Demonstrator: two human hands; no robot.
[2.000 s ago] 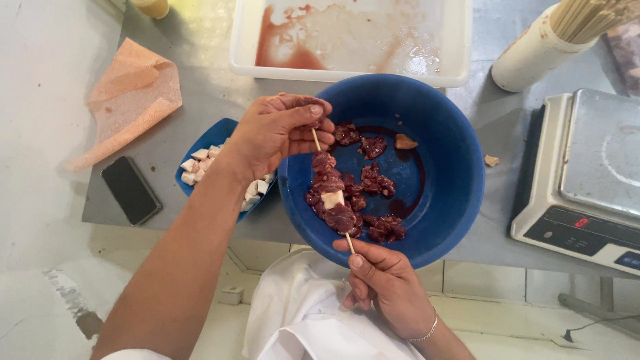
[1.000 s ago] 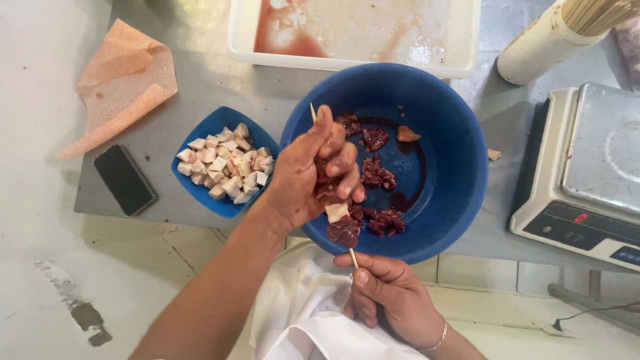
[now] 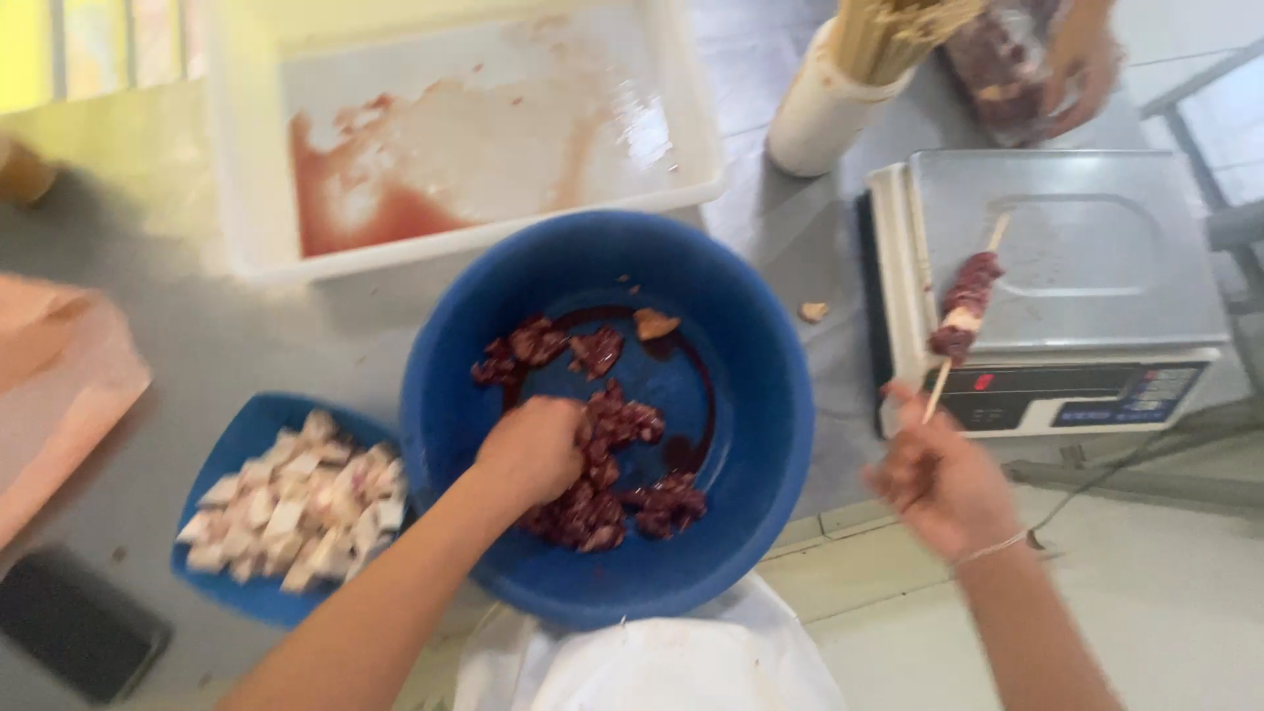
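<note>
My left hand [image 3: 538, 449] is in the large blue plastic bowl [image 3: 780, 395], touching the dark red meat pieces [image 3: 627, 420]; its fingertips are hidden, so its grip cannot be told. My right hand [image 3: 933, 474] holds the lower end of a wooden skewer threaded with dark meat [image 3: 968, 296] and one pale piece. The skewer is tilted over the steel plate of a digital scale [image 3: 1066, 237]; whether it touches the plate cannot be told. Left of the bowl, a smaller blue bowl [image 3: 227, 583] holds pale cubes [image 3: 296, 504], probably fat.
A white plastic tray [image 3: 474, 237] with reddish liquid lies behind the bowl. A white container [image 3: 820, 118] holds wooden skewers [image 3: 889, 35]. Another person's hand [image 3: 1086, 74] touches bagged meat [image 3: 1002, 79]. Orange paper [image 3: 59, 365] and a dark phone [image 3: 79, 622] lie at left.
My right hand has carried the skewer from over the large bowl to the scale. My left hand has let go of the skewered meat and moved down among the loose pieces.
</note>
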